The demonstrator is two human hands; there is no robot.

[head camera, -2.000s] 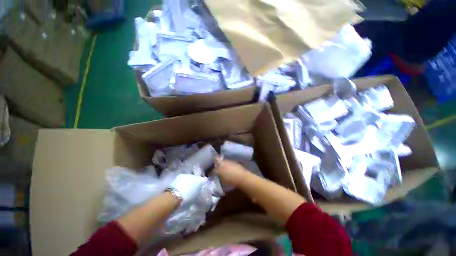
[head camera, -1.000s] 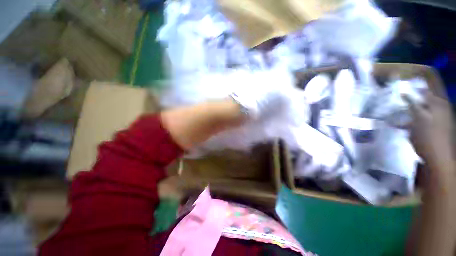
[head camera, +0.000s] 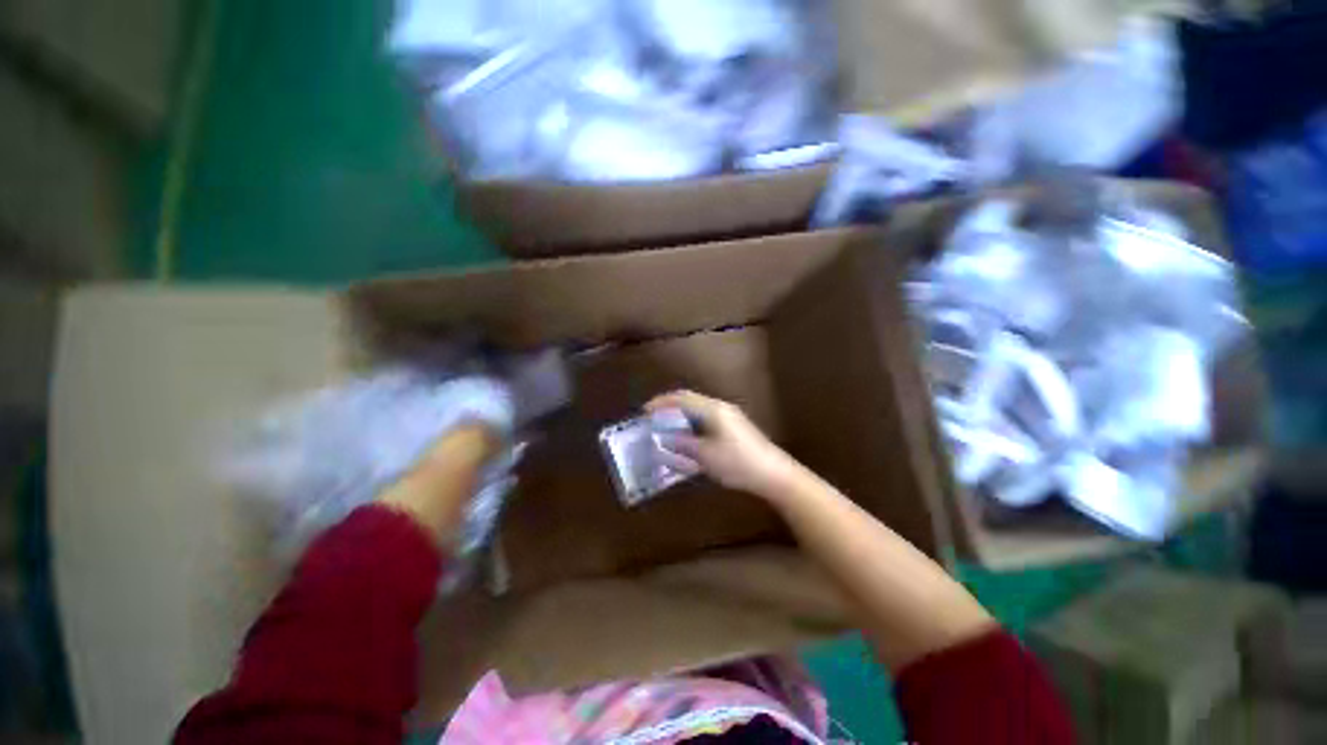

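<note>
The deep brown working carton lies in front of me, its long flap open to the left. My right hand, bare, holds a white moulded part by its rectangular frame-like end, inside the carton. My left hand, in a white glove, is blurred at the carton's left side among crinkly clear poly bags. It seems to be on the bunch of bags, but its fingers are hidden. A greyish part or bag lies just right of it.
The receiving carton on the right holds loose white parts. Beyond the working carton, a second carton is heaped with white parts. Brown paper and a whitish plastic liner lie at the back right. A brown box stands lower right.
My right hand has moved from the receiving carton back into the working carton and now holds a part. My left hand has moved left and down with the bags. The view has shifted.
</note>
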